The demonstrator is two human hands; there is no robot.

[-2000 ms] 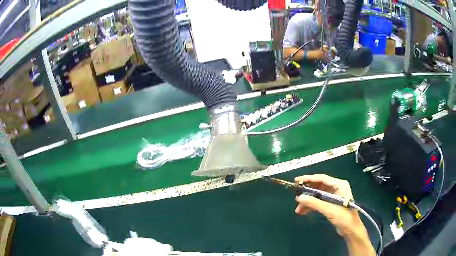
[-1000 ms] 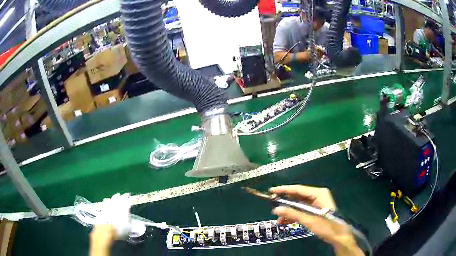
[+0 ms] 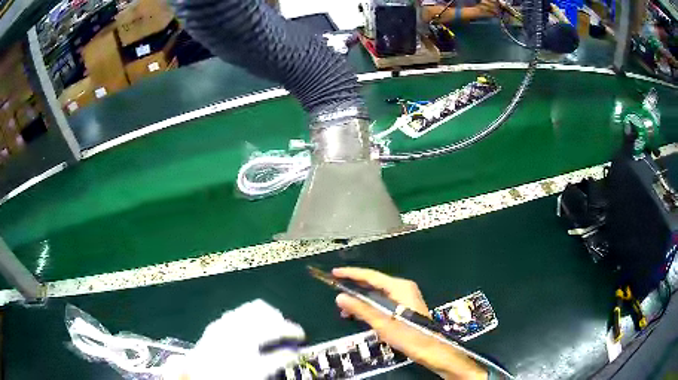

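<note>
A white power strip assembly point(image 3: 349, 356) lies open on the dark green bench at the bottom, its contacts and small parts showing. My left hand point(image 3: 249, 341), in a white glove and blurred, is over its left end; whether it grips anything is hidden. My bare right hand point(image 3: 394, 315) holds a soldering iron point(image 3: 372, 299) above the strip, its brassy tip pointing up and left, touching nothing. My right hand and wrist cover part of the strip; its right end shows beyond. The bagged white cord point(image 3: 123, 349) lies at the lower left.
A fume hood point(image 3: 346, 197) hangs from a ribbed duct above the speckled rail point(image 3: 186, 269). Another strip point(image 3: 450, 107) with coiled cord point(image 3: 271, 174) is on the green conveyor. The black soldering station point(image 3: 639, 215) and yellow-handled pliers point(image 3: 628, 315) are at right. Another person's arm point(image 3: 468, 11) shows beyond.
The view has tilted down and closer. My left hand has moved right, from the cord to the strip's left end. My right hand, still holding the iron, has moved left over the strip.
</note>
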